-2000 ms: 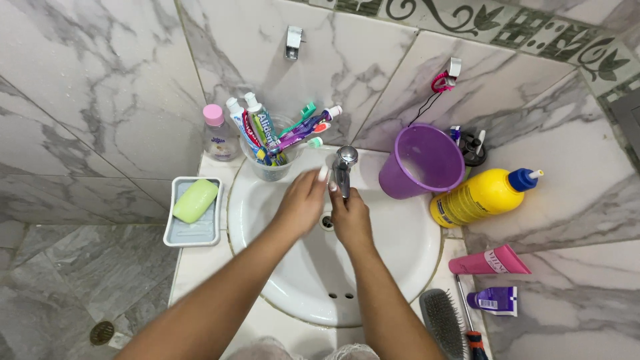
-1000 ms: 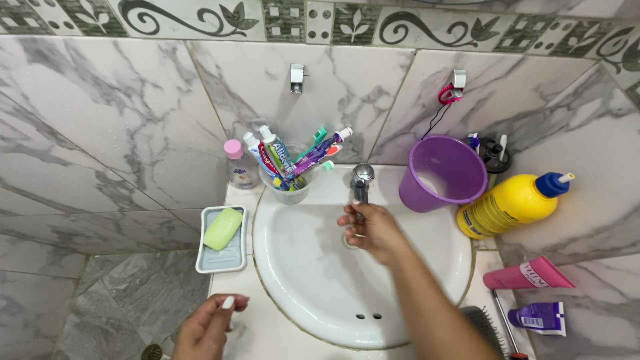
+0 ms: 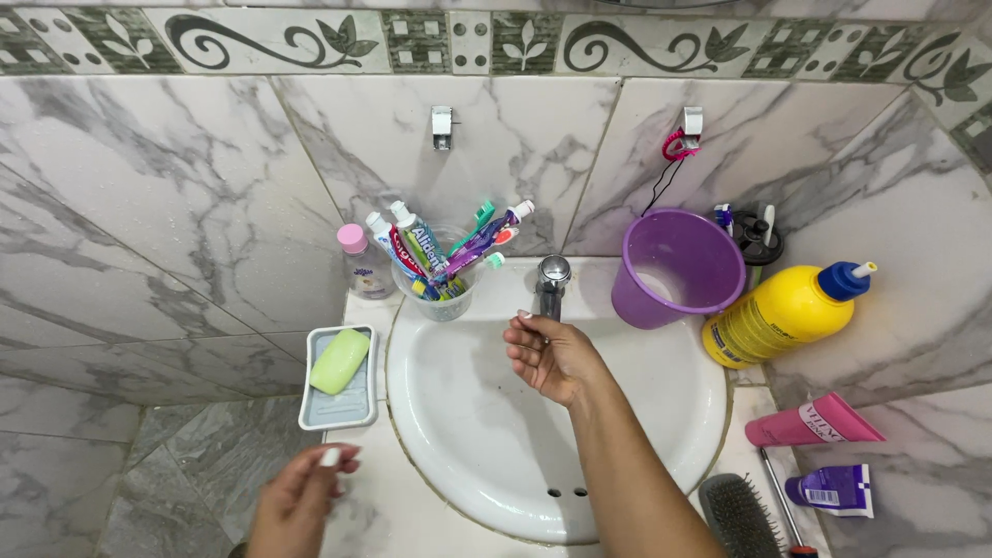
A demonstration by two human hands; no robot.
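Note:
My right hand (image 3: pixel 546 353) is over the white sink basin (image 3: pixel 457 434), just below the spout of the chrome faucet (image 3: pixel 553 279), palm turned up with fingers loosely curled and nothing in it. At the lower left, my left hand (image 3: pixel 310 488) hovers over the counter's edge, empty, its fingers bent. The green soap bar (image 3: pixel 339 361) lies in a grey and white soap dish (image 3: pixel 341 422) above that hand. Behind the basin's left side, a clear plastic cup (image 3: pixel 443 308) holds toothbrushes and toothpaste tubes (image 3: pixel 422 236). No water stream can be made out.
A purple bucket (image 3: pixel 647 294) and a yellow pump bottle (image 3: pixel 783 318) stand at the right rear. Down the right side lie a pink tube (image 3: pixel 814 422), a purple tube (image 3: pixel 833 490), a screwdriver (image 3: pixel 783 496) and a hairbrush (image 3: pixel 740 511). A pink-capped bottle (image 3: pixel 368 271) stands beside the cup.
Both hands were together at the faucet two seconds ago. My left hand has since moved away to the lower left, while my right hand has stayed near the spout. The view has shifted upward.

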